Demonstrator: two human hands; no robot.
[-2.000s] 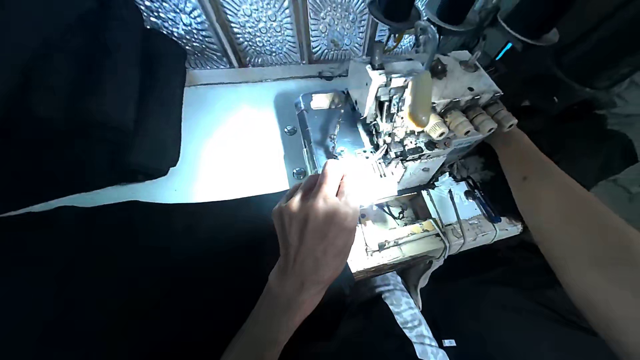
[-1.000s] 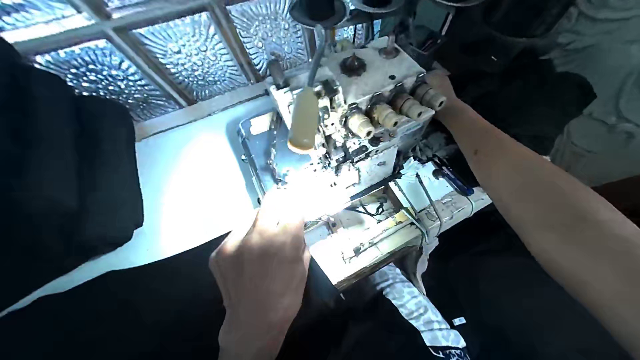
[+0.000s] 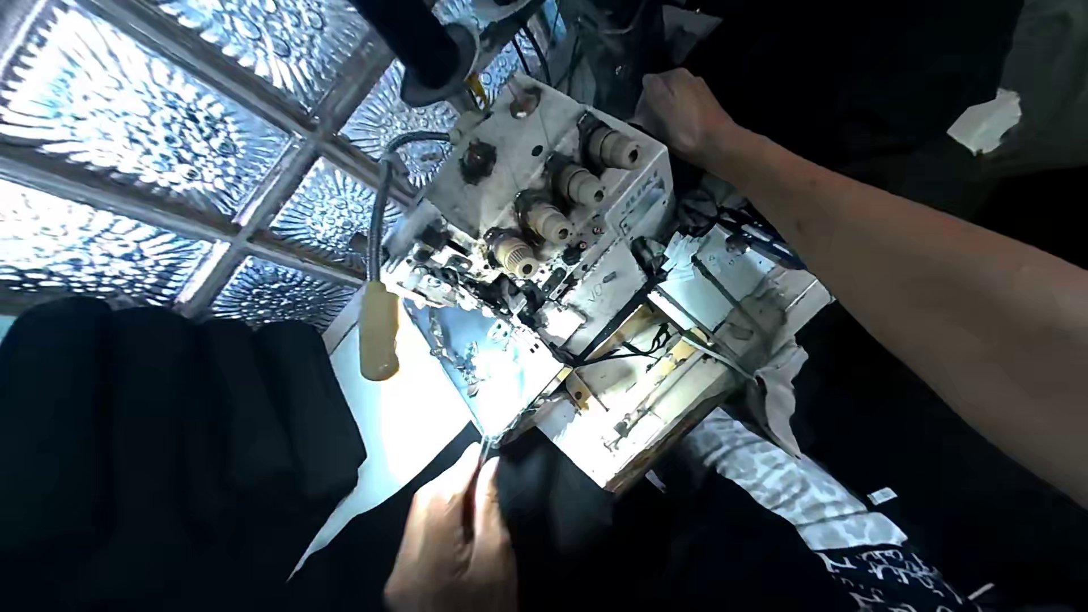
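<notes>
An overlock sewing machine point(image 3: 544, 212) with several tension knobs point(image 3: 544, 223) stands at the centre. My left hand point(image 3: 459, 527) is below its metal bed plate point(image 3: 489, 365), thumb and forefinger pinched on a thin pale strand point(image 3: 485, 449), perhaps thread, at the plate's near corner. Black fabric point(image 3: 578, 510) lies beside and below this hand. My right hand point(image 3: 684, 115) is against the far right side of the machine head, its fingers curled; what they touch is hidden. A lamp or handle with a cream-coloured end point(image 3: 379, 331) hangs on a bent metal neck at the head's left.
Piled black fabric point(image 3: 170, 442) covers the left side of the white table point(image 3: 387, 399). Behind is a patterned glass window point(image 3: 280, 170) with metal bars. The machine's lower compartment point(image 3: 646, 391) stands exposed, with cables inside. Patterned cloth point(image 3: 782, 484) lies at lower right.
My left hand has moved from the needle area toward my body, off the bed plate. The right hand remains at the machine's far right side. The view has turned and come closer.
</notes>
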